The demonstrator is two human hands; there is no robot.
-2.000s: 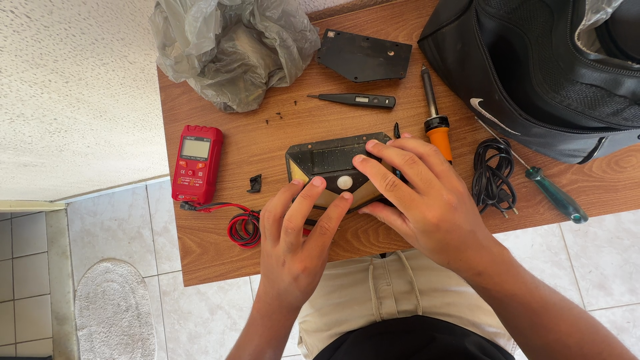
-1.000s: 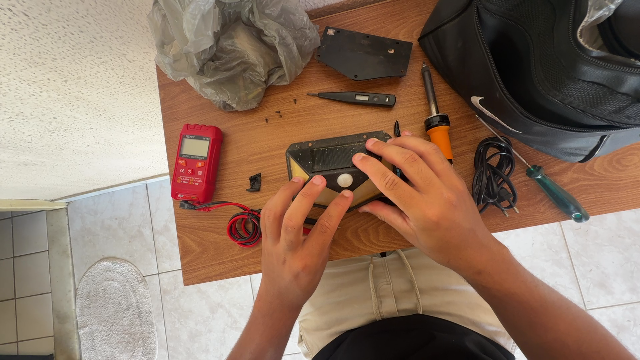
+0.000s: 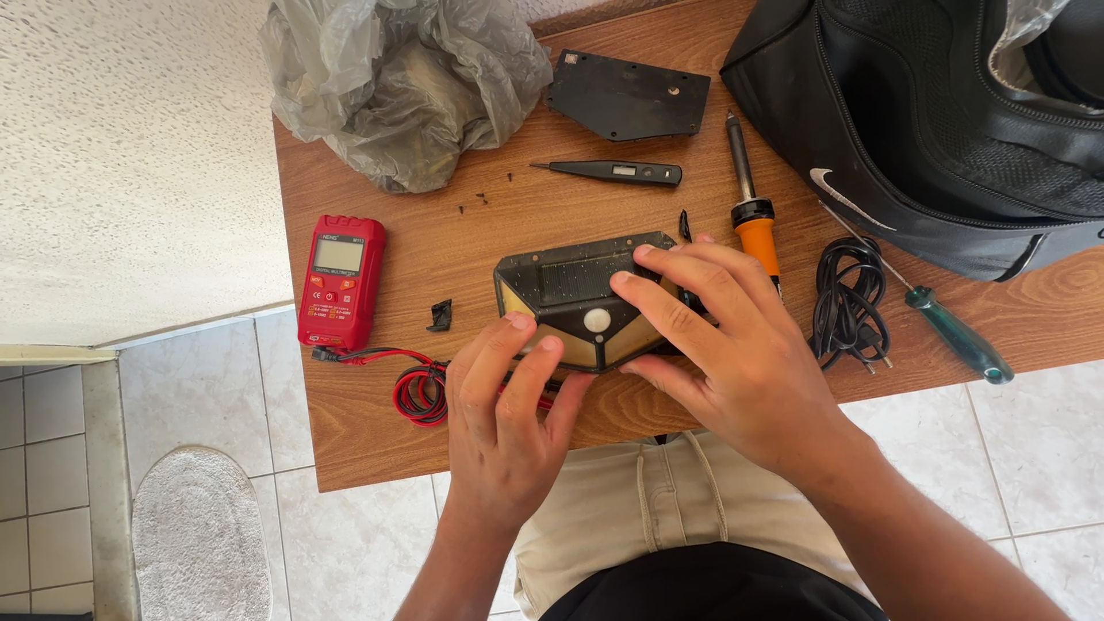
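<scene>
A black solar wall light with a small solar panel, a round white sensor dome and yellowish lens faces lies on the wooden table, between my hands. My left hand has its fingertips on the light's lower left edge. My right hand rests fingers on the panel's right side, its thumb at the lower edge. To the left lies a red digital multimeter, with coiled red and black test leads below. Beyond the light are a digital voltage tester pen and a black plastic back cover.
A soldering iron with an orange handle, a coiled black power cord and a green-handled screwdriver lie at right. A black sports bag stands behind them. A crumpled grey plastic bag sits at back left, near several tiny screws.
</scene>
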